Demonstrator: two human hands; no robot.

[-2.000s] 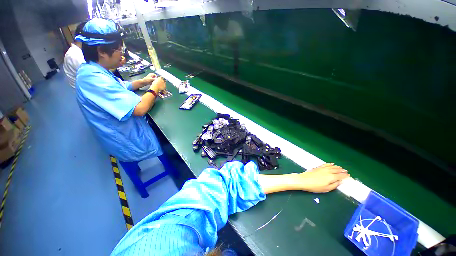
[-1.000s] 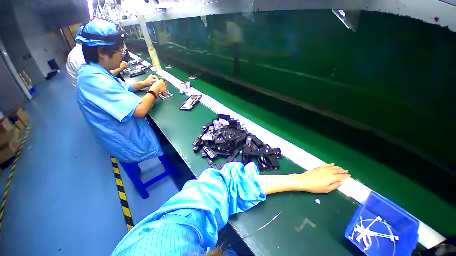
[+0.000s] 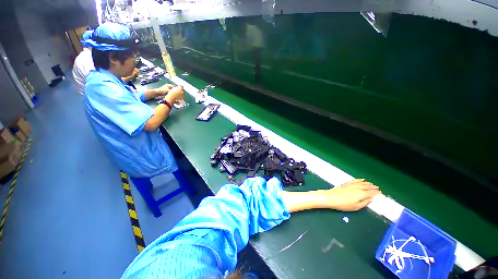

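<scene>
My left hand [image 3: 355,195] rests palm down on the white edge strip [image 3: 385,207] of the green bench, fingers extended, holding nothing that I can see. My blue sleeve is pushed up the forearm. A heap of black plastic modules [image 3: 251,152] lies on the bench beyond my forearm. A blue parts bin [image 3: 445,245] stands at the lower right, with thin white leads [image 3: 404,252] inside. A small white scrap [image 3: 345,219] lies between my hand and the bench's near side. My right hand is out of the picture.
A person in a blue smock [image 3: 117,101] sits on a blue stool [image 3: 158,190] at the left, hands together over the bench. A phone assembly [image 3: 208,111] lies beyond the heap. The dark green conveyor belt [image 3: 306,139] runs behind the strip. A dark object is cut off at lower right.
My left hand, the heap and the bin stay in place. The seated person's head and hands have shifted slightly.
</scene>
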